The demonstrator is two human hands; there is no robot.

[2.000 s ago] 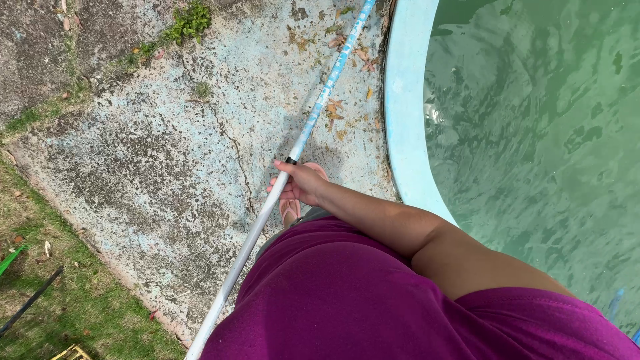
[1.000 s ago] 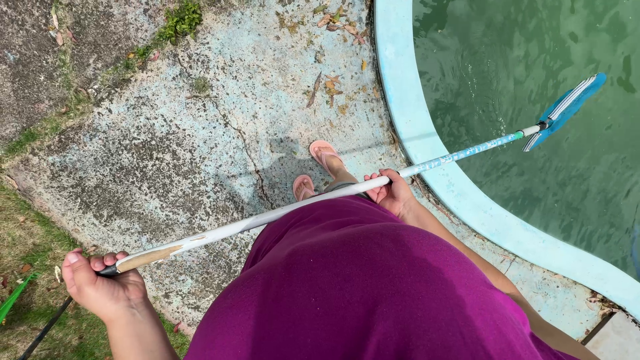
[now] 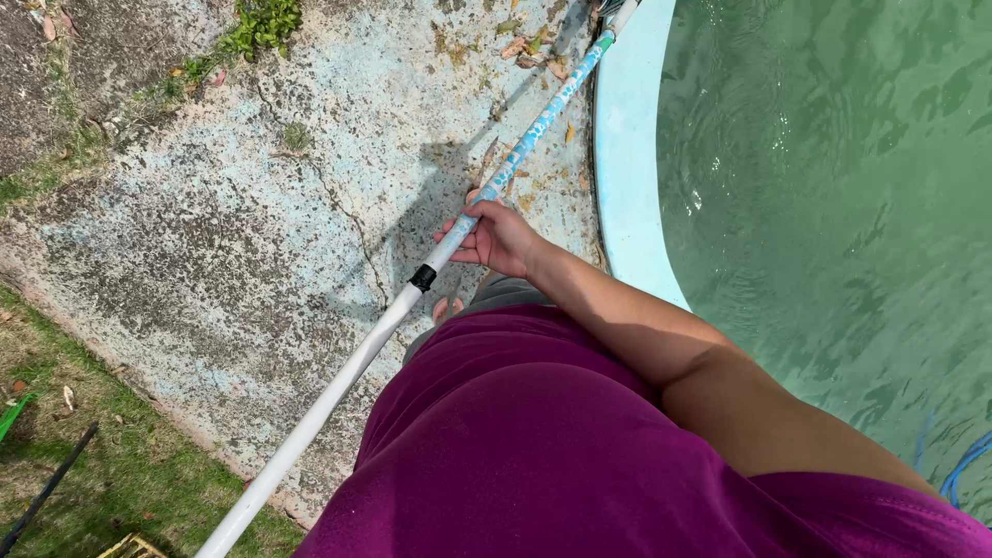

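Observation:
My right hand (image 3: pixel 496 236) is closed around a long pole (image 3: pixel 329 399), thumb over the top and fingers underneath. The pole runs diagonally from the bottom left to the top edge by the pool. Its lower part is plain white, with a black collar (image 3: pixel 422 277) just below my hand; above, it has a blue-and-white pattern and a green band (image 3: pixel 605 40). The pole's far end is cut off at the top of the view. My left hand is out of view, as is the pole's lower end.
The light blue pool rim (image 3: pixel 632 139) curves along the right, beside green water (image 3: pixel 814 194). Blue hose-like loops (image 3: pixel 965 469) show at the right edge. Cracked concrete (image 3: pixel 232 271) bears dry leaves (image 3: pixel 535 50). On the grass (image 3: pixel 139 473) lies a dark rod (image 3: pixel 50 488).
The pole has swung from reaching over the water, with its blue head in sight, to slanting toward the top by the rim. My left hand, on its near end a second ago, has left the view.

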